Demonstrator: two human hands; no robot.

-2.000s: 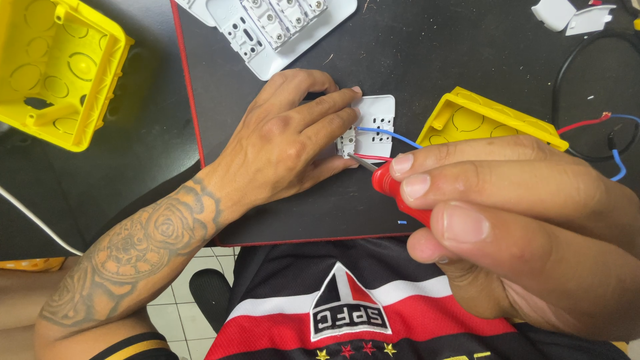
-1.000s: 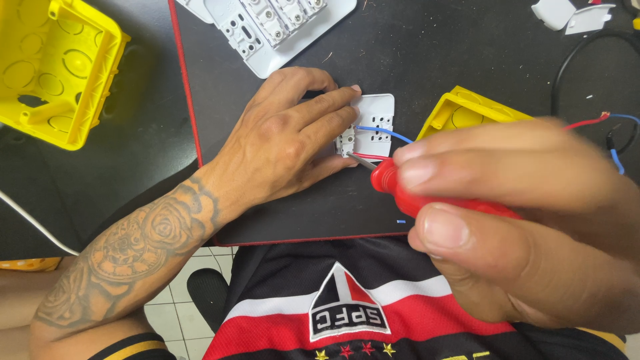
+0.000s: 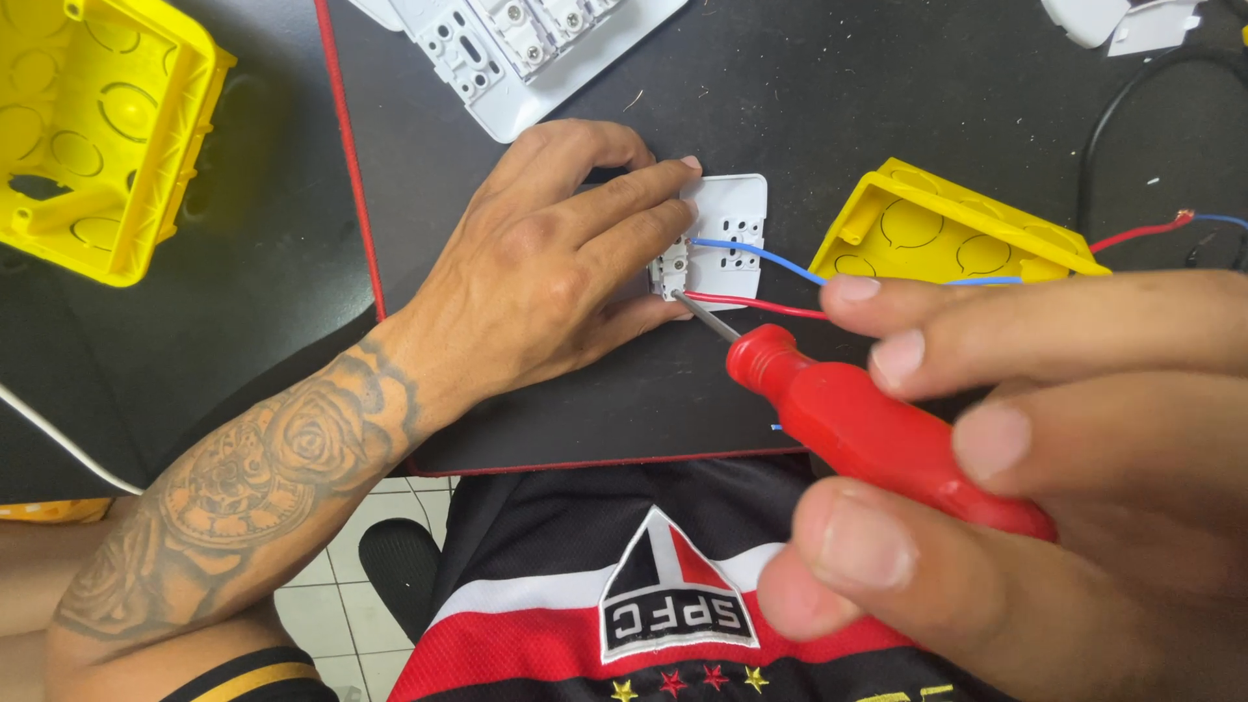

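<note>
My left hand (image 3: 556, 244) grips a white plastic wall plate (image 3: 731, 205) flat on the dark mat, its fingers covering the plate's left part. Beside the fingertips shows a white electrical module (image 3: 673, 265) with screws. A blue wire (image 3: 760, 252) and a red wire (image 3: 756, 304) run from the module to the right. In my right hand (image 3: 1014, 468) is a screwdriver with a red handle (image 3: 868, 419); its tip meets a screw at the module's lower end. The wires pass behind my right fingers.
A yellow electrical box (image 3: 936, 229) lies right of the plate, and another yellow box (image 3: 97, 146) is at the upper left. A larger white plate with modules (image 3: 531, 93) lies at the top. White plastic pieces (image 3: 1155, 27) and a black cable (image 3: 1097, 146) are at the upper right.
The fingers of my right hand have shifted and opened around the red handle, with more of it showing now. My left hand and the plate have stayed in place.
</note>
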